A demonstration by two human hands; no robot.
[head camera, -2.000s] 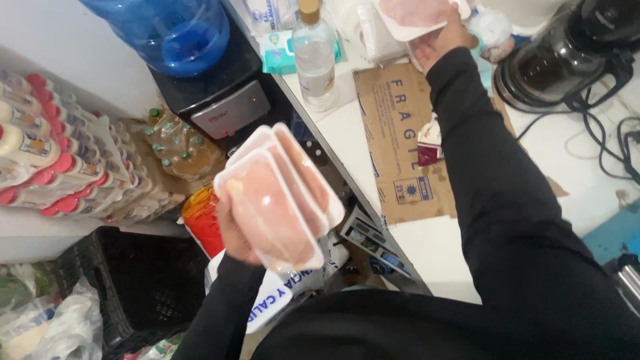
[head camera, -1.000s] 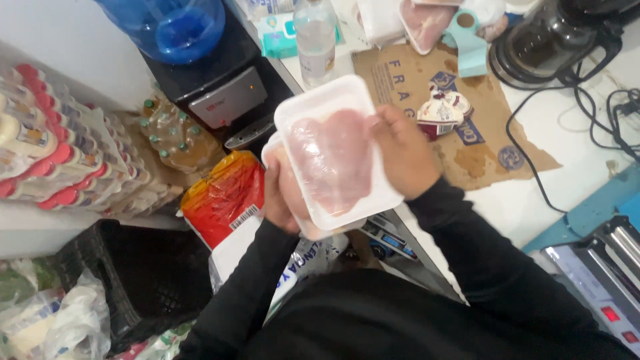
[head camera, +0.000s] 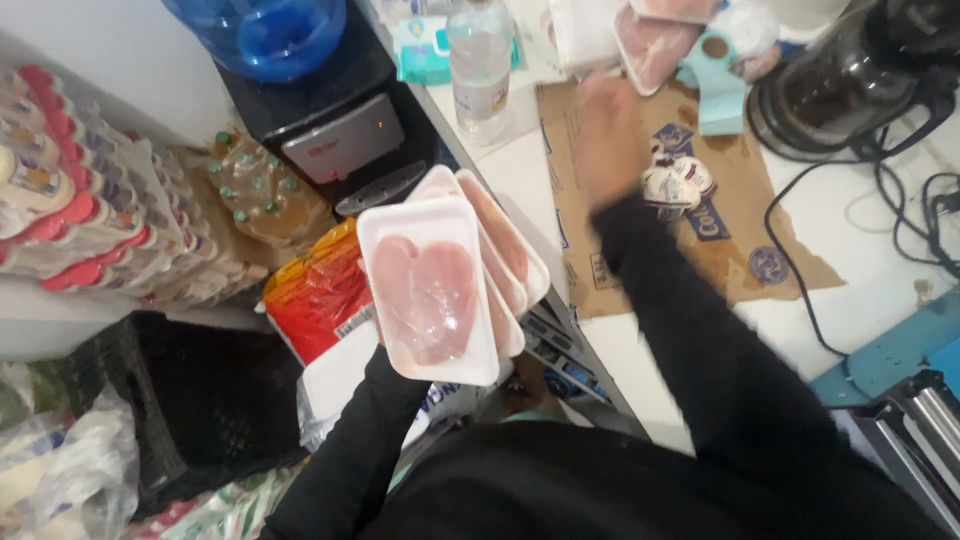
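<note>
My left hand point(head camera: 381, 336), mostly hidden, holds a fanned stack of wrapped white foam trays of raw meat. The top tray point(head camera: 427, 300) shows two pale pink pieces, probably chicken breast, under clear film. Blurred and holding nothing visible, my right hand point(head camera: 611, 139) is over the flattened cardboard point(head camera: 585, 277) on the white counter. Just beyond it, more meat trays point(head camera: 652, 49) lie at the counter's back beside a light-blue roll of labels or tape point(head camera: 712, 82). A crumpled pile of printed labels point(head camera: 679, 184) rests on the cardboard.
A clear bottle point(head camera: 480, 75) and a wipes pack point(head camera: 424, 52) stand near the counter's edge. On the right are a glass coffee pot point(head camera: 817, 90), black cables point(head camera: 787, 247) and a metal appliance point(head camera: 922, 442). To the left are a water dispenser point(head camera: 345, 142) and a black crate point(head camera: 217, 397).
My right hand has moved from the trays at my left hand to above the cardboard. The meat tray it held one second ago now lies on top of the stack in my left hand.
</note>
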